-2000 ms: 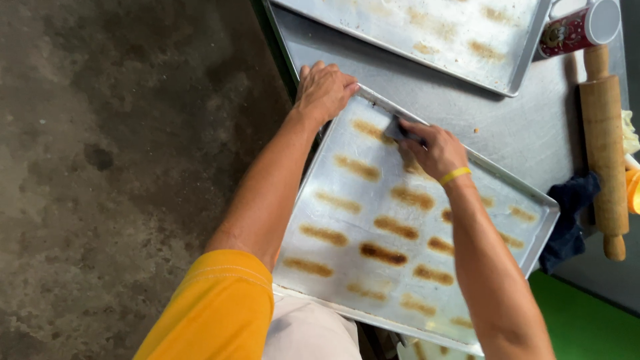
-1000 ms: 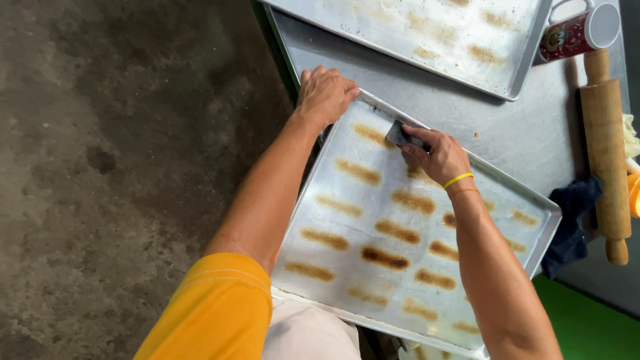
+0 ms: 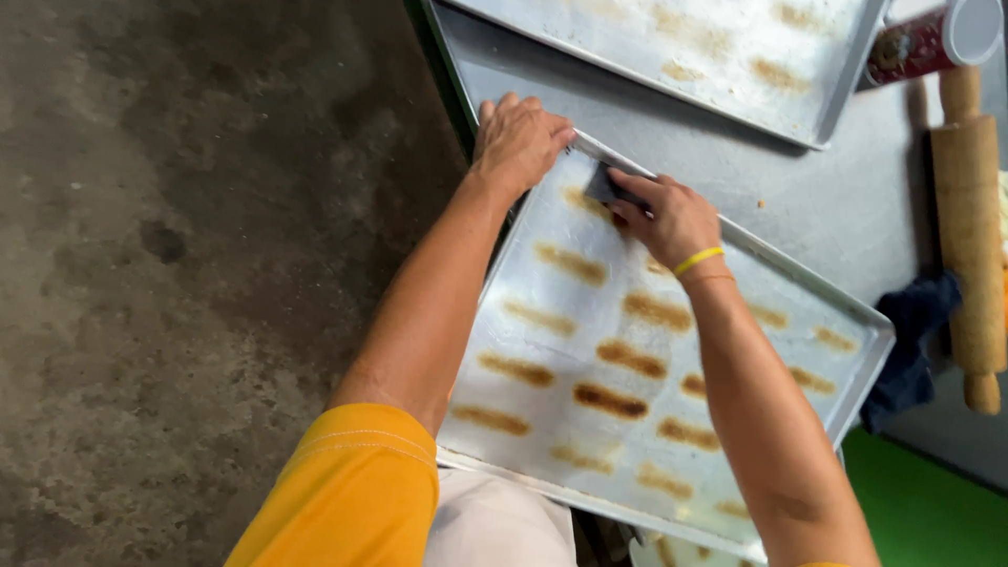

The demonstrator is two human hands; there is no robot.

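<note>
A metal baking tray marked with rows of brown baked-on streaks lies tilted below me, its near edge by my light-coloured clothing. My left hand grips the tray's far left corner, fingers over the rim. My right hand, with a yellow band at the wrist, holds a dark flat scraper against the tray's surface. The blade lies over the streak nearest the far corner. My right forearm hides some streaks on the right side.
Another metal baking tray with brown marks lies on the steel table. Along the right are a red container with a whitish lid, a wooden rolling pin and a dark blue cloth. A green surface shows at lower right; concrete floor is at left.
My right hand and the scraper have shifted slightly over the streak near the far corner. My left hand has kept its place on the tray's corner.
</note>
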